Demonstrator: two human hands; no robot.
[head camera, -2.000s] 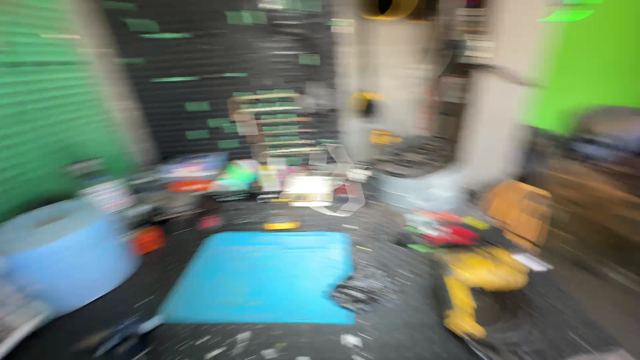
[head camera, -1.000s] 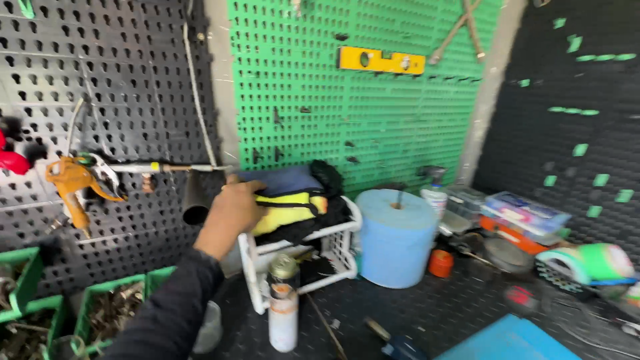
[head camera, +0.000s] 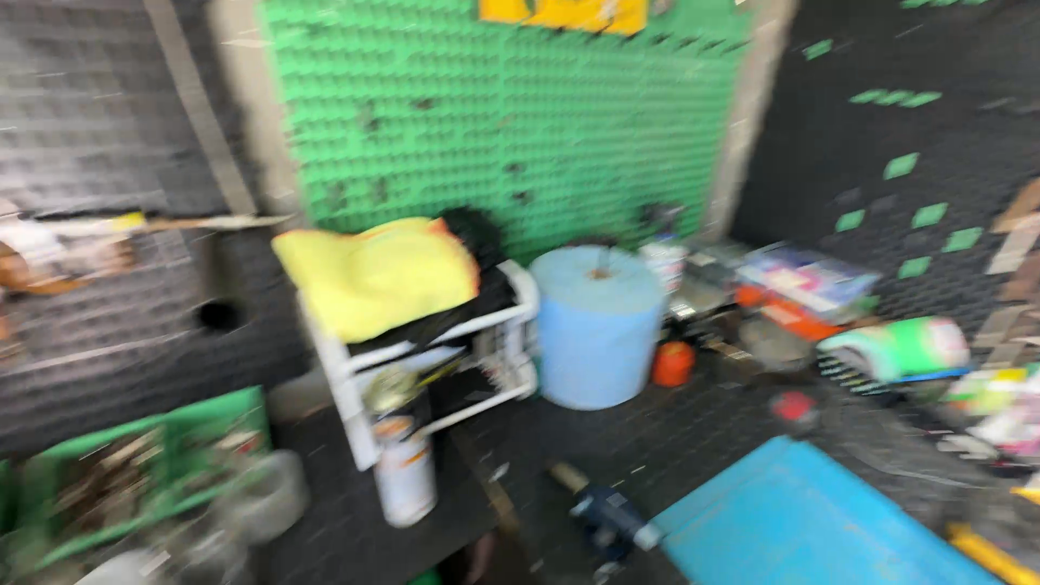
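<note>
Neither of my hands can be made out. A small blurred reddish-brown shape shows at the bottom edge, and I cannot tell what it is. A yellow cloth with orange edging (head camera: 382, 272) lies on top of a white rack (head camera: 341, 398), over black cloth. In front of the rack stands a white spray can (head camera: 406, 479). To its right is a large blue roll (head camera: 599, 329). A dark blue tool with a metal nozzle (head camera: 609, 516) lies beside a bright blue sheet or mat (head camera: 812, 520) on the black bench.
Green bins with small metal parts (head camera: 106, 479) and a clear container (head camera: 264, 496) sit at left. An orange object (head camera: 673, 363), a clear plastic case (head camera: 804, 276) and a green-and-white item (head camera: 902, 349) are at right. Green (head camera: 504, 122) and black pegboards stand behind.
The hand that touched the cloths on the rack one second ago has left it. The dark blue cloth is gone from the top, and much more of the yellow cloth shows.
</note>
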